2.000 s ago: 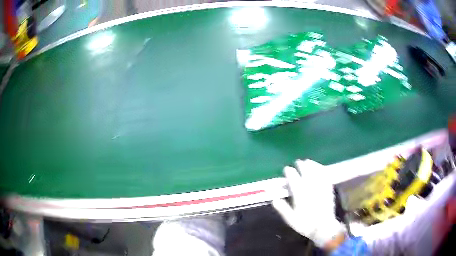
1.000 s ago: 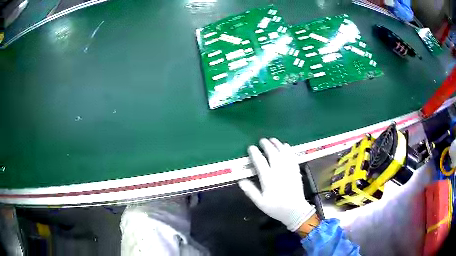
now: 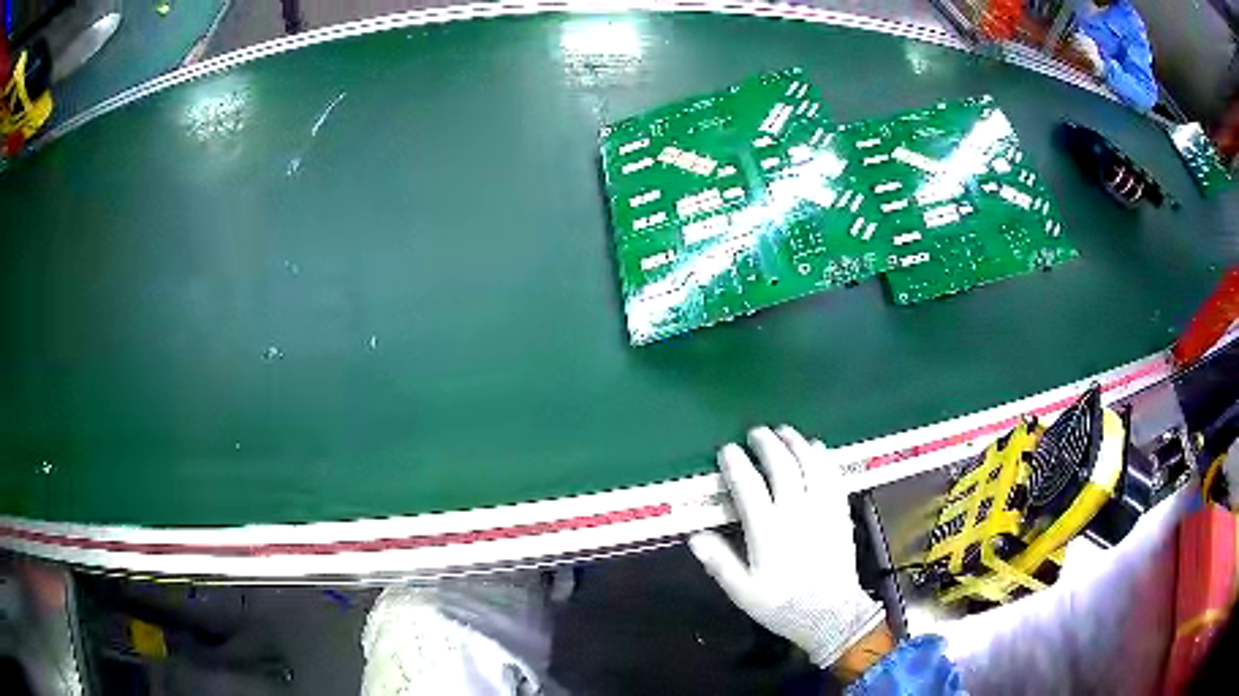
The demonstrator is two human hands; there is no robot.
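Note:
Two green printed circuit boards lie solder side up on the green conveyor belt, the left board (image 3: 727,218) slightly overlapping or touching the right board (image 3: 951,204). My right hand (image 3: 795,537), in a white knit glove, rests palm down on the conveyor edge rail (image 3: 544,525). Its fingers are apart, it holds nothing, and it is not touching the boards. My left hand is not in view.
A fan-like unit (image 3: 1026,496) with yellow tape sits right of my hand. A red block (image 3: 1202,598) stands at the right edge. A dark object (image 3: 1114,163) and a small board (image 3: 1198,152) lie far right. A person in blue (image 3: 1121,52) is at the top right.
The camera view has shifted, so the boards and rail sit at changed places in the picture. My right hand stays on the rail with fingers apart.

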